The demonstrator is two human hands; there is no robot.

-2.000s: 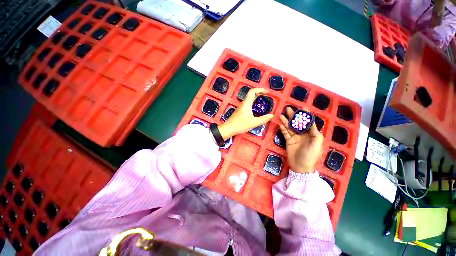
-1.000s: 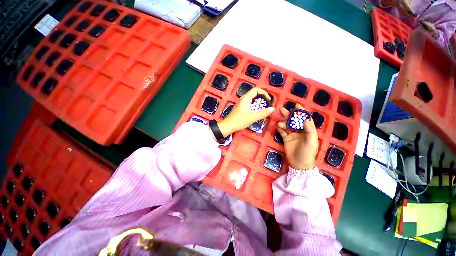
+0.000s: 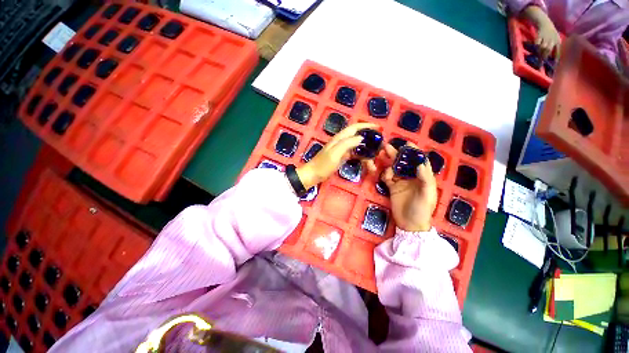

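Note:
My left hand [image 3: 338, 155], bare with a black band at the wrist, holds a smartwatch body [image 3: 369, 143] above the middle of the red pocket tray [image 3: 336, 201]. Its screen is mostly dark with a small blue-purple glow. My right hand [image 3: 412, 196], also bare, holds a second smartwatch body [image 3: 410, 162] between fingers and thumb, palm up. Its screen is dark with bluish glints. The two hands are close together. The tray has dark watch bodies in many pockets and some empty pockets at its near side. My hands hide some middle pockets.
Stacked red trays [image 3: 169, 89], partly filled, stand at the left, with another red tray [image 3: 103, 220] lower. White paper [image 3: 414, 52] lies beyond the working tray. A raised red tray [image 3: 562, 114], a white adapter with cables [image 3: 572, 227] and yellow sheets [image 3: 583, 296] are at right. Another person's hand [image 3: 546, 34] is top right.
Both screens have gone from bright icon patterns to mostly dark. Both hands stay over the tray, the held watches tilted differently. Another person's hand has come over the far right tray.

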